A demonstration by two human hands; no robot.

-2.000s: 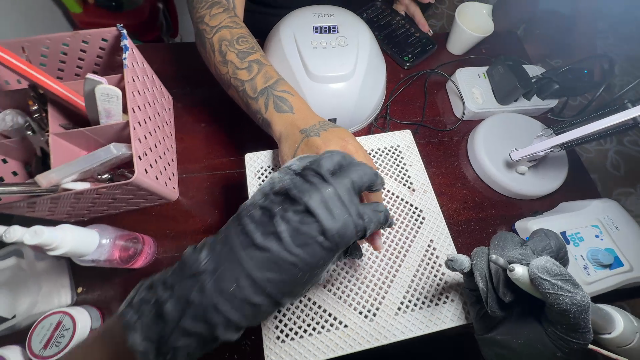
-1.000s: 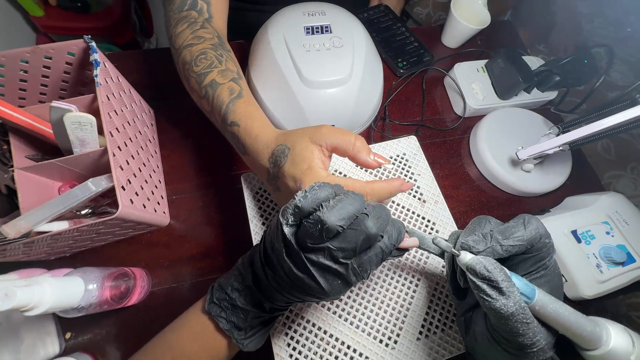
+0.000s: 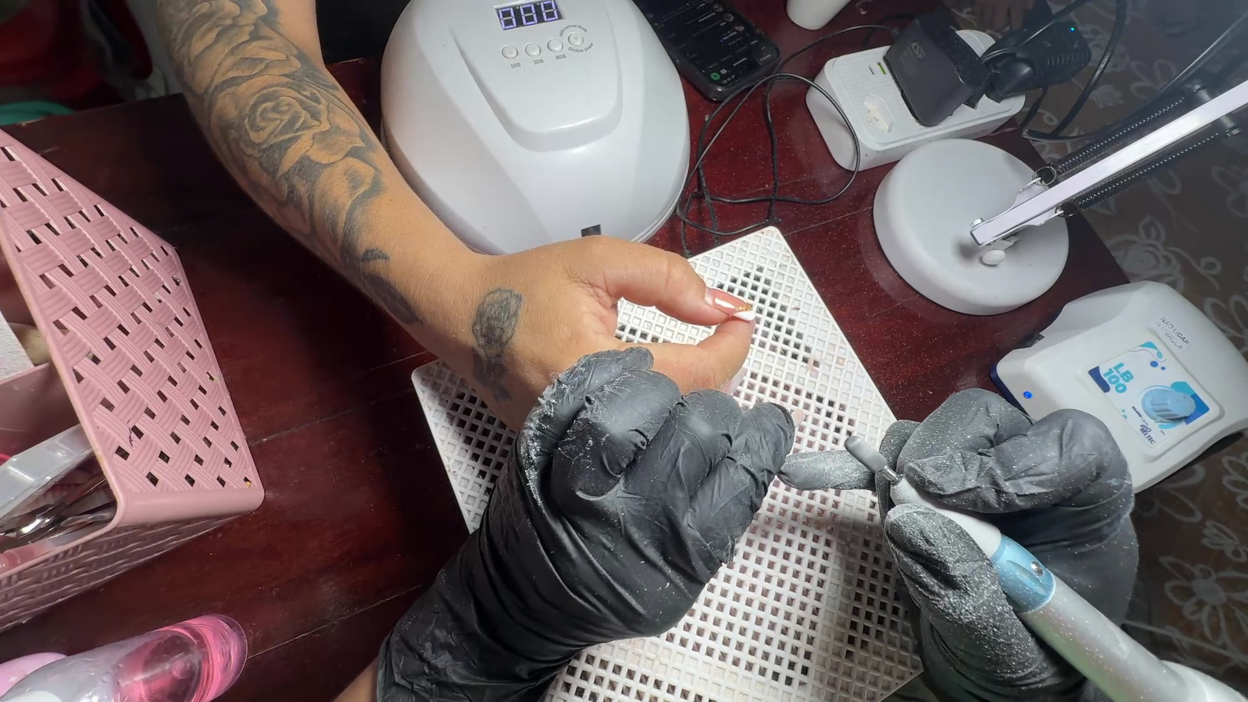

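My left hand (image 3: pixel 643 497), in a dusty black glove, is closed around fingers of another person's hand (image 3: pixel 546 302), whose fingertips it hides. That person's thumb and index finger curl together above it, the thumbnail with white and gold polish. My right hand (image 3: pixel 1014 526), gloved in black and dusted white, grips an electric nail drill handpiece (image 3: pixel 1053 595). The drill's grey bit (image 3: pixel 870 456) points up and left, apart from the nails. One finger of my right hand stretches toward my left fingertips. Under the hands lies a white perforated dust collector grille (image 3: pixel 819 585).
A white nail lamp (image 3: pixel 536 117) stands behind the other person's wrist. At the left are a pink basket (image 3: pixel 146 341) and a pink bottle (image 3: pixel 195 658). At the right are a lamp base (image 3: pixel 965 224), a drill control unit (image 3: pixel 1121 380), a power strip (image 3: pixel 858 107) and loose cables (image 3: pixel 770 146).
The view has moved closer. The other person's thumb and index finger, apart one second ago, now curl together. The drill bit, beside a fingertip one second ago, now stands away from it.
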